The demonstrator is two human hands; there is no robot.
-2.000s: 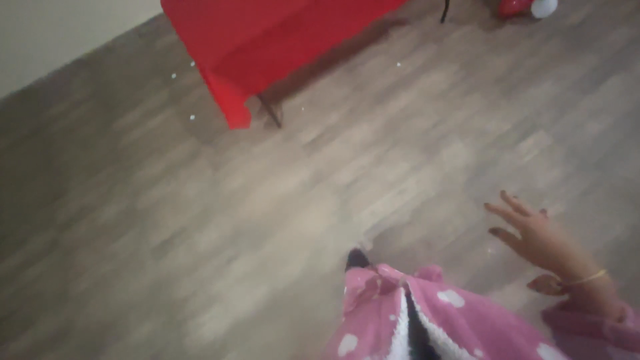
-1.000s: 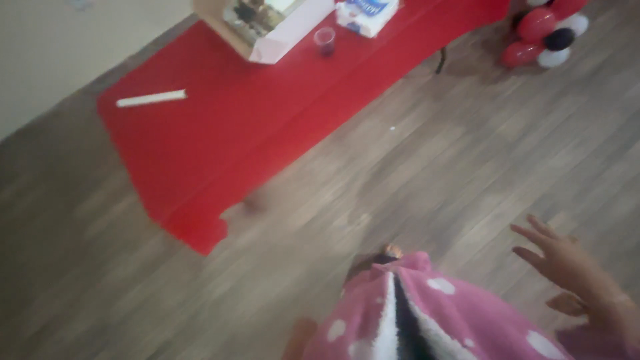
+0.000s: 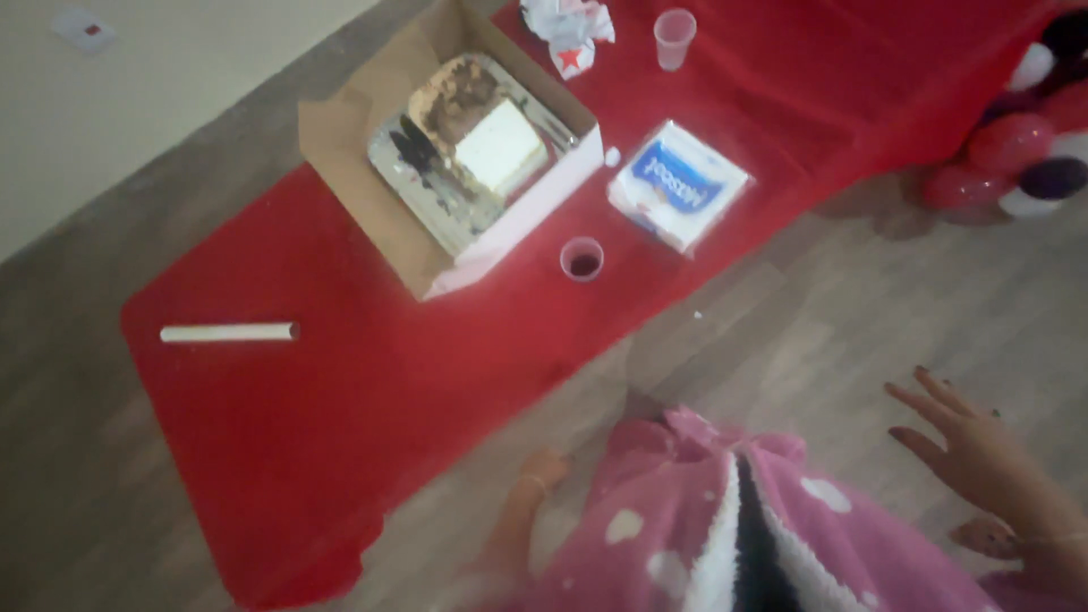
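My right hand (image 3: 965, 433) hangs over the wooden floor at the lower right, fingers apart, touching nothing. My left hand (image 3: 544, 472) is low, close to the pink spotted garment (image 3: 629, 527); it is blurred, and I cannot tell whether anything is in it. Ahead stands a table under a red cloth (image 3: 357, 408). On it an opened cardboard box (image 3: 527, 221) holds a tray (image 3: 450, 217) with a partly cut cake (image 3: 501, 144) and dark utensils (image 3: 416, 149). Beside the box lie a pack of Mascot napkins (image 3: 680, 187) and a clear cup with dark liquid (image 3: 582, 259).
A white tube (image 3: 229, 332) lies near the table's left end. Another clear cup (image 3: 674, 38) and crumpled white wrapping (image 3: 569, 30) are at the back. Red, white and black balloons (image 3: 1011, 144) stand at the right. A pale wall (image 3: 127, 110) rises behind the table.
The view has moved nearer the table, bringing the cake box, napkins and cups into fuller sight. My left hand now shows more plainly beside the garment. My right hand keeps its fingers apart.
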